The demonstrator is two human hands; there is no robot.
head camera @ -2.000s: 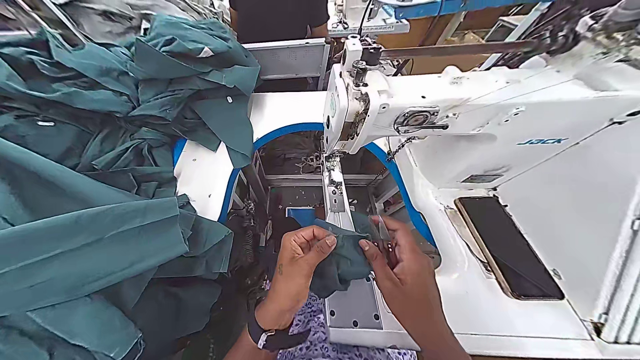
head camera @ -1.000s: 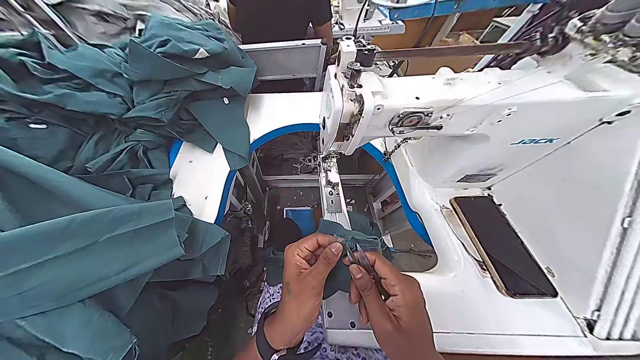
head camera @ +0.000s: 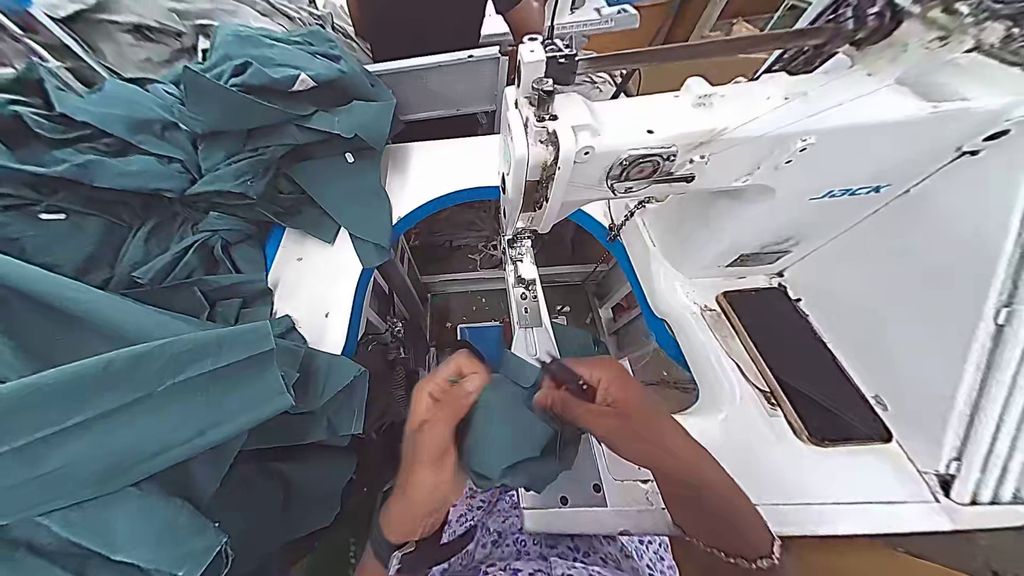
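Observation:
A piece of dark green fabric (head camera: 508, 432) lies over the near end of the narrow arm of a white sewing machine (head camera: 640, 136), between my hands. My left hand (head camera: 448, 400) is closed at the fabric's left edge; blur hides exactly what its fingers pinch. In my right hand (head camera: 592, 400) is a small dark tool (head camera: 570, 379), perhaps thread snips, its tip pointing up and left beside the fabric's top edge. The needle area (head camera: 522, 240) is farther forward, apart from both hands.
Heaped green fabric (head camera: 144, 392) covers the left side. A smartphone (head camera: 804, 368) lies on the white machine bed at right. The blue-edged cutout (head camera: 632, 264) surrounds the machine arm. Beyond a grey panel (head camera: 448, 84), a person in dark clothing (head camera: 416, 24) is partly visible.
My hands, close together over the fabric a second ago, have moved apart. More of the green fabric now shows between them, and the dark tool is more plainly visible in my right hand.

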